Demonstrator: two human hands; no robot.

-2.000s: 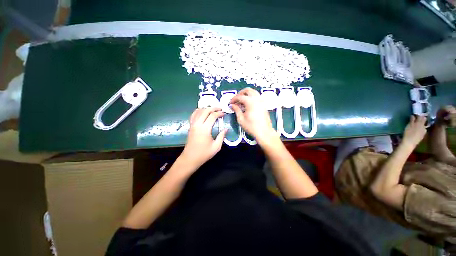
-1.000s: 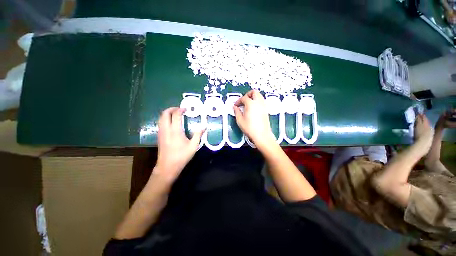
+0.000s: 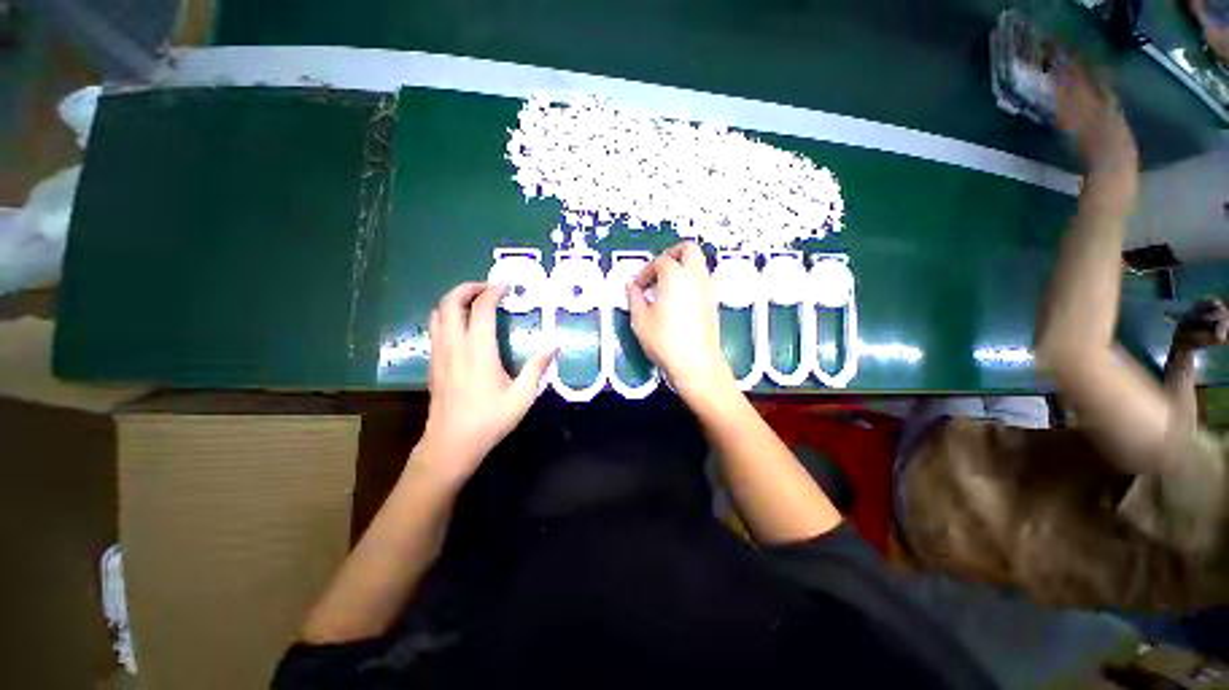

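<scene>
White plastic housings [image 3: 834, 324] lie side by side in a row, discs at the back and long loops toward me. My left hand [image 3: 479, 371] is around the leftmost housing [image 3: 518, 286], fingers on its left side and thumb on its right. My right hand [image 3: 681, 324] has thumb and index fingertip together at the disc of the third housing [image 3: 634, 361] from the left. Whether a tiny part is between them is too small to tell. This hand partly hides the housing beneath it. A long heap of small white parts [image 3: 674, 169] lies behind the row.
A pale metal strip [image 3: 445, 70] runs behind the bench [image 3: 216, 243]. An open carton [image 3: 236, 539] stands below left, with white pieces inside. At right, a neighbour's blurred arm [image 3: 1098, 270] reaches over the strip to a group of housings [image 3: 1020, 68]. A red stool [image 3: 842, 445] is under the bench.
The lone housing from the left now lies at the row's left end, with my left hand on it. My right hand has barely moved. The neighbour's arm and the grouped housings have moved back.
</scene>
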